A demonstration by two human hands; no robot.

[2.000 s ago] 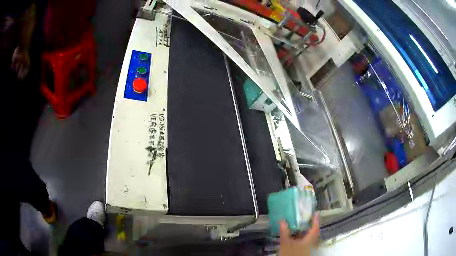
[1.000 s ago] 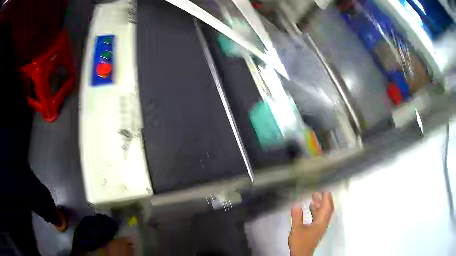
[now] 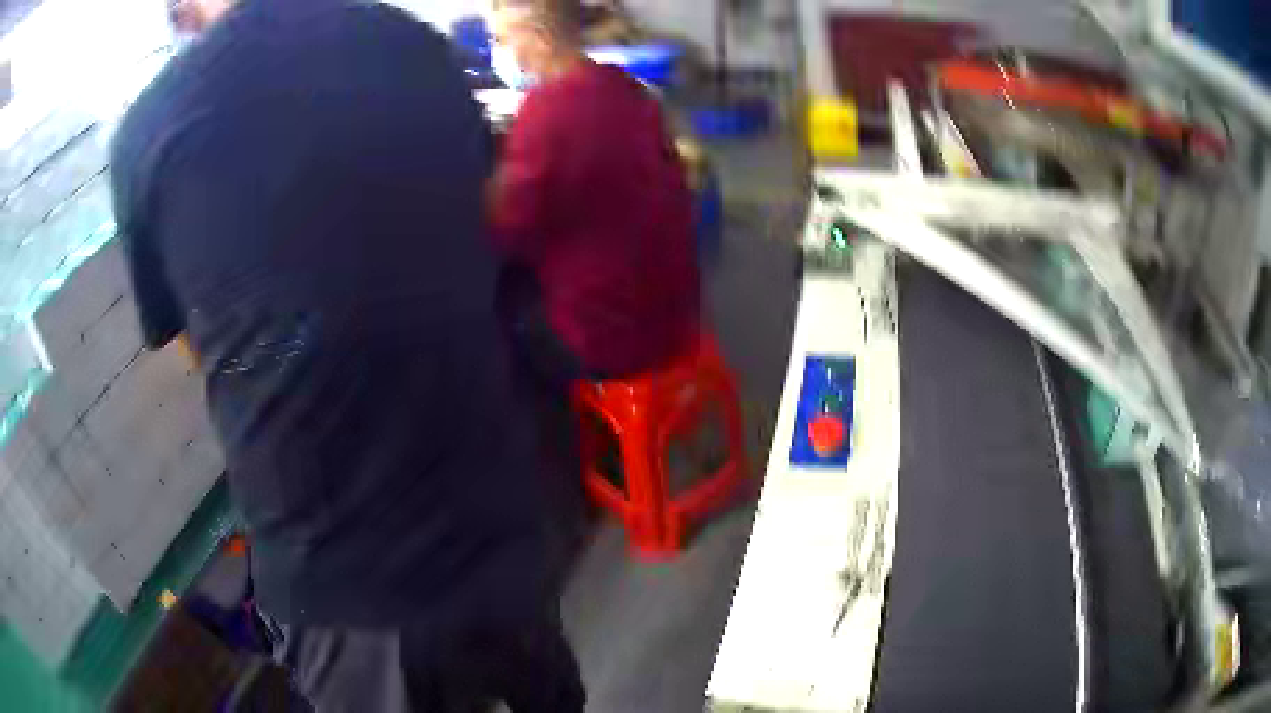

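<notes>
Neither of my hands is in view. The black infeed belt (image 3: 976,529) runs along the right side of the head view, with a thin shiny guide rail (image 3: 1066,515) lengthwise over it. A teal carton (image 3: 1111,425) lies on the belt right of the rail, partly behind the slanted cream-white folding plates (image 3: 1025,300). The cream-white side frame (image 3: 795,613) carries a blue control panel (image 3: 824,411) with a red button. The picture is blurred.
A person in dark clothes (image 3: 335,320) stands close at left, beside stacked white and teal cartons (image 3: 126,446). Another person in dark red (image 3: 599,223) sits on a red stool (image 3: 662,446). Grey floor (image 3: 627,613) lies between them and the machine.
The view has swung left, so the machine now sits at the right and both people show. My right hand, empty a second ago after holding a teal carton, has left the picture.
</notes>
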